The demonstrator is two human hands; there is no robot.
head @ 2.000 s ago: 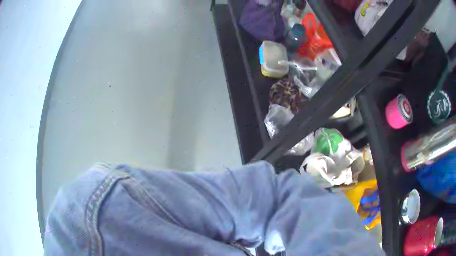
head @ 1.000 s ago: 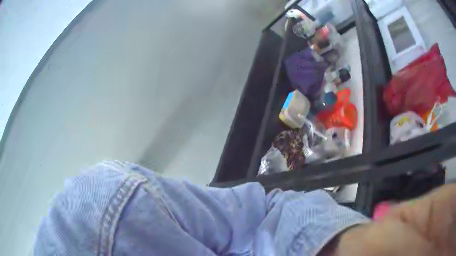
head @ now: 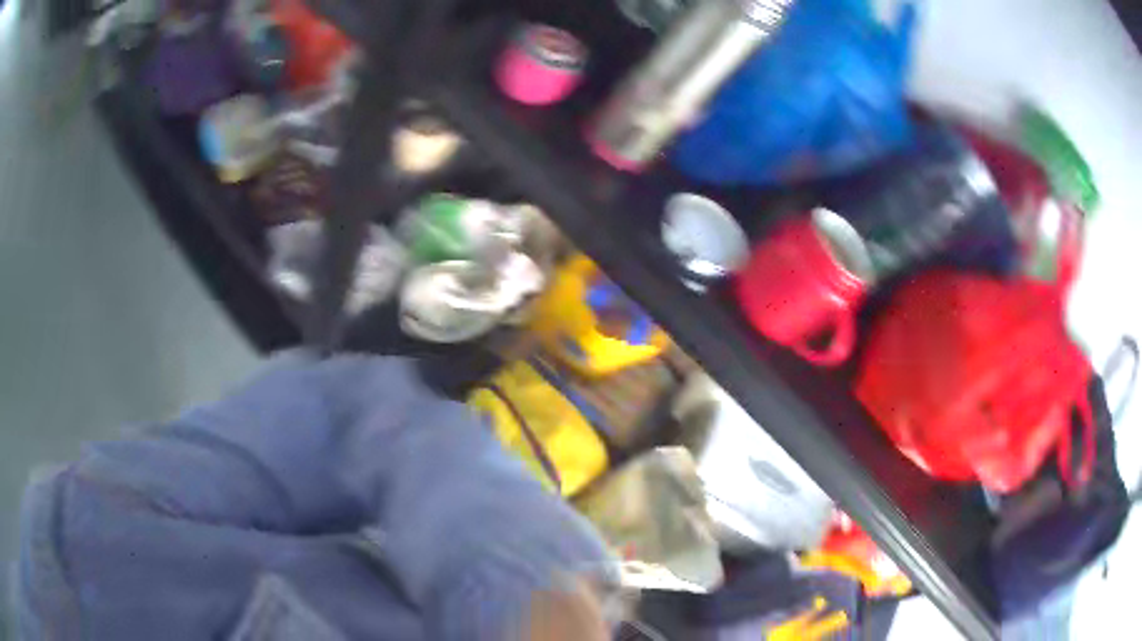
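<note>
A denim sleeve crosses the lower left, and a strip of bare skin shows at its cuff, which I take as my left hand or wrist. It is blurred and cut off by the bottom edge, so its fingers are hidden. My right hand is not in view. On the black shelf are a red mug with its handle showing, a round pale lid beside it, a silver thermos with a pink base and no cap on its neck, and a pink cap. The sleeve is apart from all of them.
A blue plastic bag lies by the thermos. A red plastic bag and a dark clear bottle are near the mug. A black rack post stands before the lower shelf, which holds a yellow bag and pale bags.
The view has swung along the rack, bringing the mug, lid and thermos back into sight. The hand, large at lower right a second ago, now shows only as skin at the bottom edge.
</note>
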